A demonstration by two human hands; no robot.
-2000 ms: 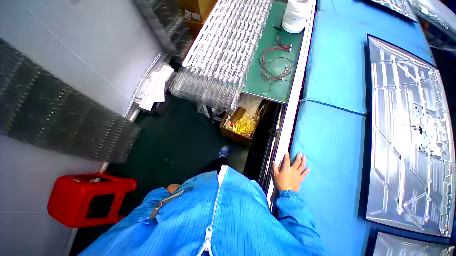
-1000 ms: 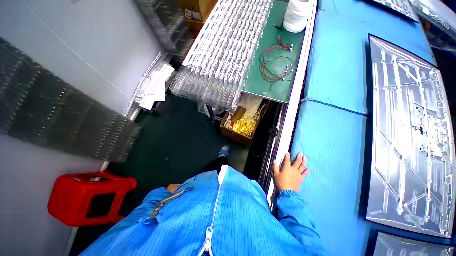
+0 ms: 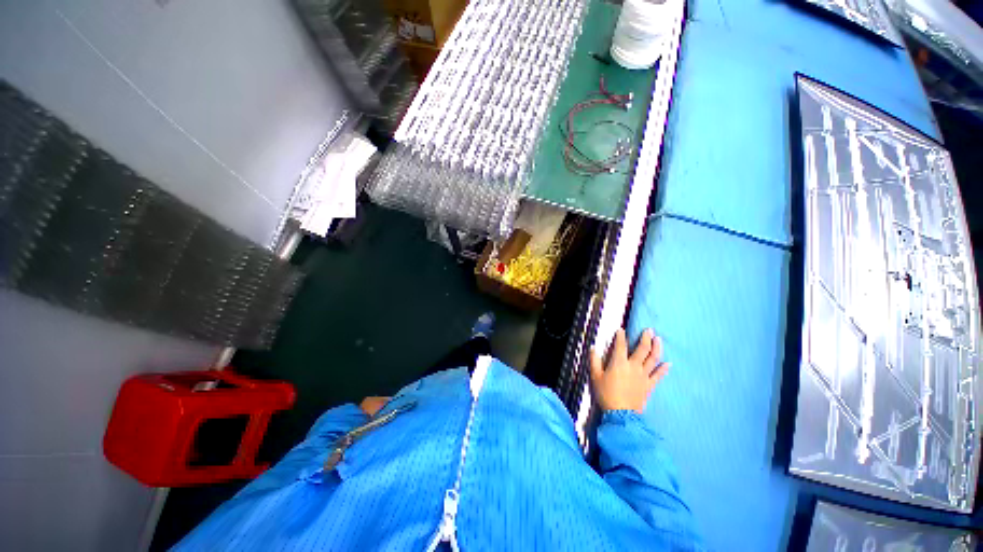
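My right hand (image 3: 628,372) is bare and rests with fingers apart on the near edge of the blue foam pad (image 3: 711,356) and the pale conveyor side rail (image 3: 627,243). It holds nothing. My left hand (image 3: 374,405) is mostly hidden behind the blue smock at my left side; only a small bit of skin shows, so its state cannot be told. A large silver metal back plate (image 3: 878,302) with pressed ribs and a black edge lies on the pads at the right, apart from my right hand.
Stacked blister trays (image 3: 485,97), a reddish-dark cable coil (image 3: 571,140) and a white roll (image 3: 639,35) are on the green bench (image 3: 577,190). A box with yellow pieces (image 3: 525,270) is below. A red stool (image 3: 162,431) stands at the left. Another plate (image 3: 884,530) shows at bottom right.
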